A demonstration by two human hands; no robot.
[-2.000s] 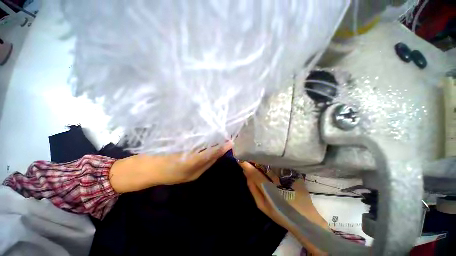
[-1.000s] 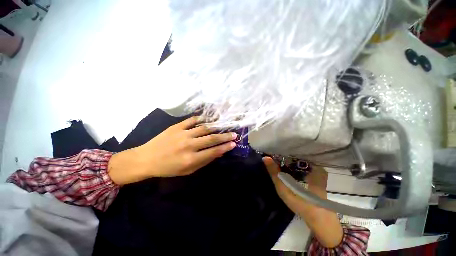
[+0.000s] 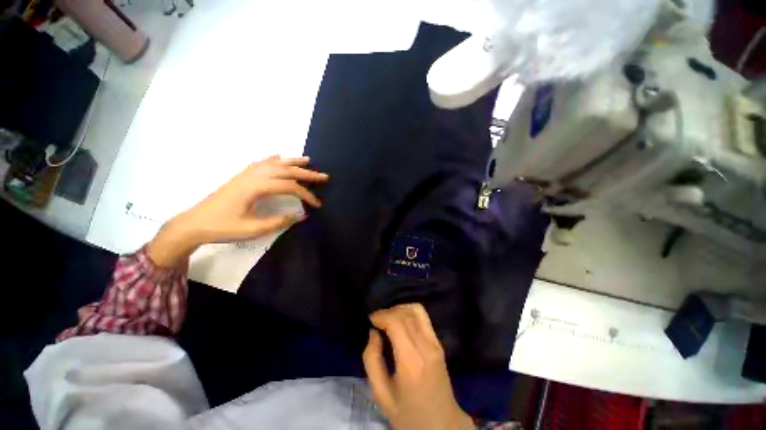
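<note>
A dark garment panel [image 3: 361, 143] lies over the white table and the machine bed. A small dark-blue woven label [image 3: 411, 257] with a shield emblem lies flat on it, left of and nearer than the presser foot [image 3: 484, 196]. My left hand [image 3: 252, 201] is at the panel's left edge, fingers spread, with nothing in it. My right hand [image 3: 411, 361] is at the panel's near part, just below the label, fingers bent on the cloth; whether it pinches the cloth is hard to tell. The sewing machine head [image 3: 588, 134] stands at the right.
A white fluffy bundle [image 3: 563, 34] covers the top of the machine head. A stack of blue labels [image 3: 692, 327] sits on the bed at the right. A pink bottle [image 3: 105, 27] and a dark bag-like thing [image 3: 50, 84] are at the far left. Red crates show below the table's edge.
The label and panel have come out from under the machine head towards me. Both hands have left the needle area; my right hand moved nearer and left. The view has shifted back, showing the whole panel.
</note>
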